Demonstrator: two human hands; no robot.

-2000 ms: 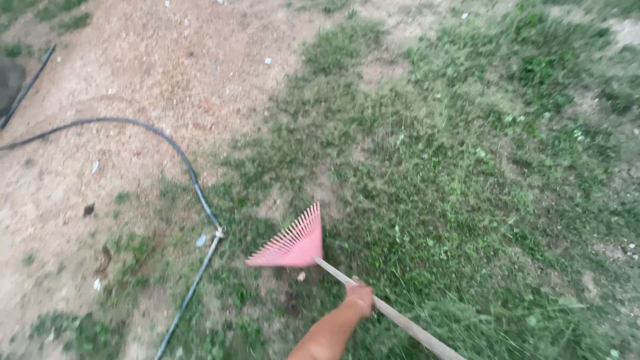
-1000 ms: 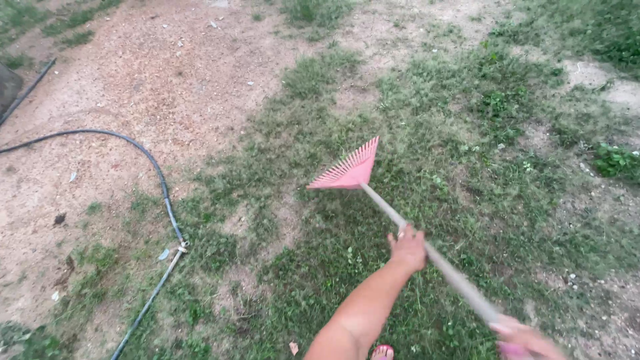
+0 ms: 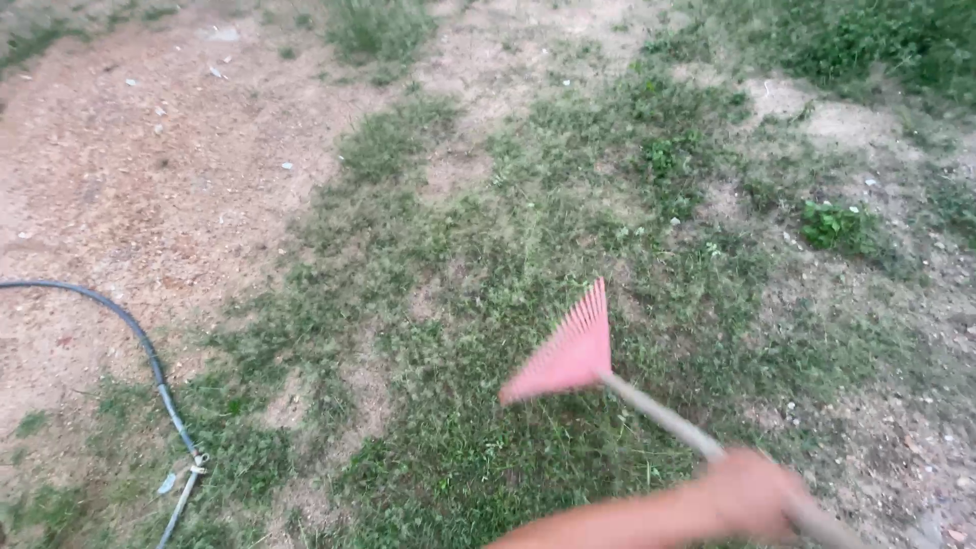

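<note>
A pink fan rake head (image 3: pixel 568 354) lies low over the grass, right of the middle of the view, its tines pointing up and to the left. Its pale wooden handle (image 3: pixel 663 418) slants down to the lower right. My left hand (image 3: pixel 751 492) is wrapped around that handle at the lower right, blurred by motion, with the forearm coming in from the bottom edge. The handle's far end runs out of the frame. My right hand is outside the view.
A dark hose (image 3: pixel 145 343) curves over the ground at the left, with a joint (image 3: pixel 200 461) linking it to a paler length. Reddish bare soil (image 3: pixel 175 175) spreads at the upper left. Leafy weeds (image 3: pixel 839 225) grow at the right, and denser plants (image 3: pixel 877 46) at the upper right.
The rake and my left hand on its handle are farther right in the view and lower than a second ago. My right hand, at the handle's lower end then, has left the view.
</note>
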